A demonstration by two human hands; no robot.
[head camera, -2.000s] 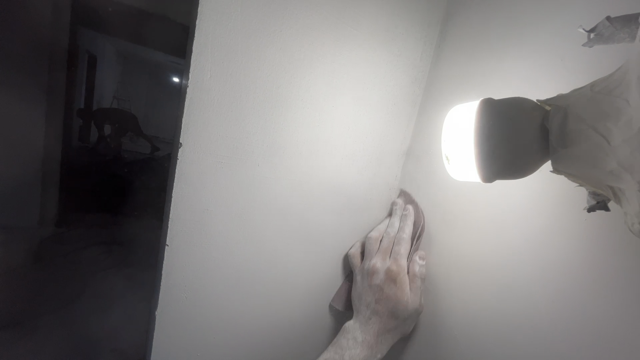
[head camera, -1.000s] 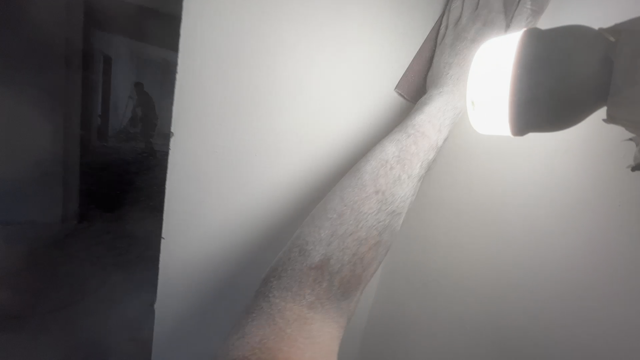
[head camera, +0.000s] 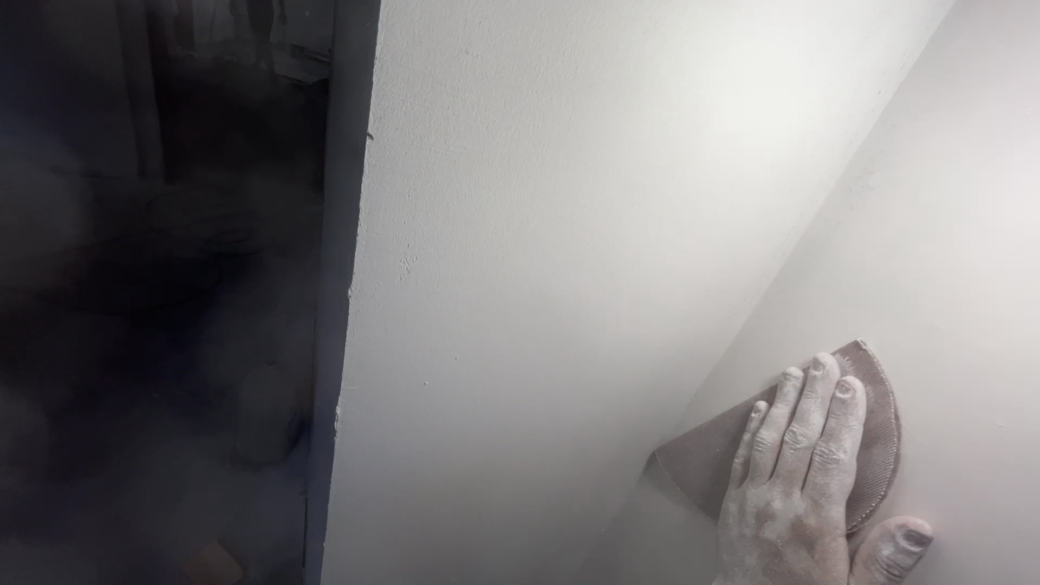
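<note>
At the lower right, my left hand (head camera: pixel 800 487), coated with pale dust, lies palm down against the wall. Under its fingers it holds a folded brown sanding disc (head camera: pixel 877 455) with a curved edge. The fingers lie close together and point up; the thumb is apart, to the right. The disc's left corner reaches the inside corner where the pale left wall face (head camera: pixel 528 268) meets the right wall face (head camera: pixel 959 268). My right hand is out of view.
The left wall face ends at a rough, chipped vertical edge (head camera: pixel 349 292). Beyond it lies a dark, hazy room, where another person (head camera: pixel 262 28) is partly visible far back. Bright light falls on the upper right wall from outside the view.
My left hand and the disc were high on the wall one second ago and are now lower. The lit lamp, seen earlier at the right, has left the view. The view has shifted.
</note>
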